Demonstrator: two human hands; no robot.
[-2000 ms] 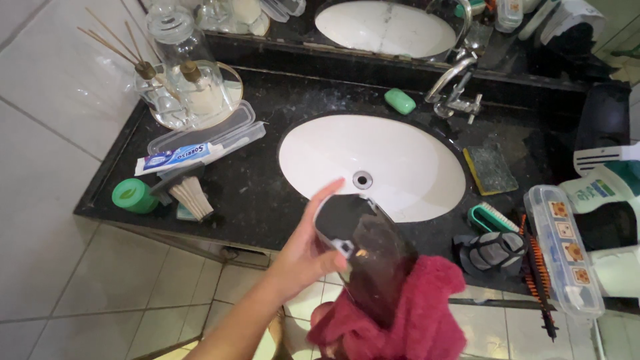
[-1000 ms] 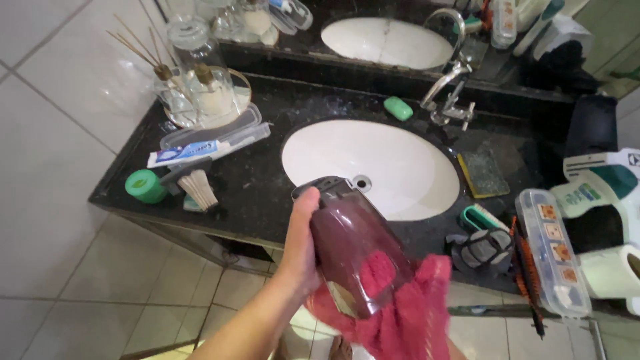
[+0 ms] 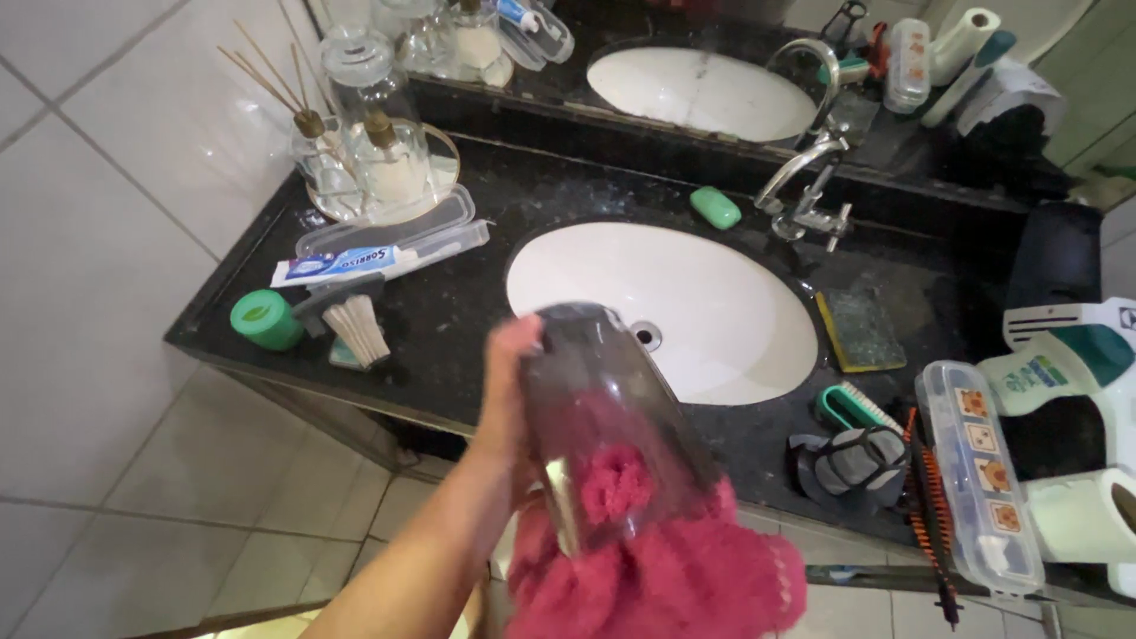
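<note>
My left hand (image 3: 510, 390) holds a translucent dark plastic container (image 3: 603, 382) by its upper left side, over the front edge of the counter and the near rim of the sink. A crimson terry cloth (image 3: 657, 581) covers the container's lower end, and part of it shows pink through the wall, apparently pushed inside. My right hand is hidden, seemingly by the cloth and container. Behind them is the white oval sink (image 3: 737, 346) with its drain.
Toothpaste (image 3: 342, 264), a green-lidded jar (image 3: 266, 319) and glass bottles (image 3: 395, 164) stand left. Green soap (image 3: 715, 208) and a chrome faucet (image 3: 803, 191) are behind the sink. A sponge (image 3: 856, 333), brush (image 3: 856, 406), grey filter-like part (image 3: 856, 461) and clear case (image 3: 981, 479) lie right.
The container has turned in my left hand from its pose two seconds ago, and the crimson cloth now shows through its wall. The left hand keeps its hold.
</note>
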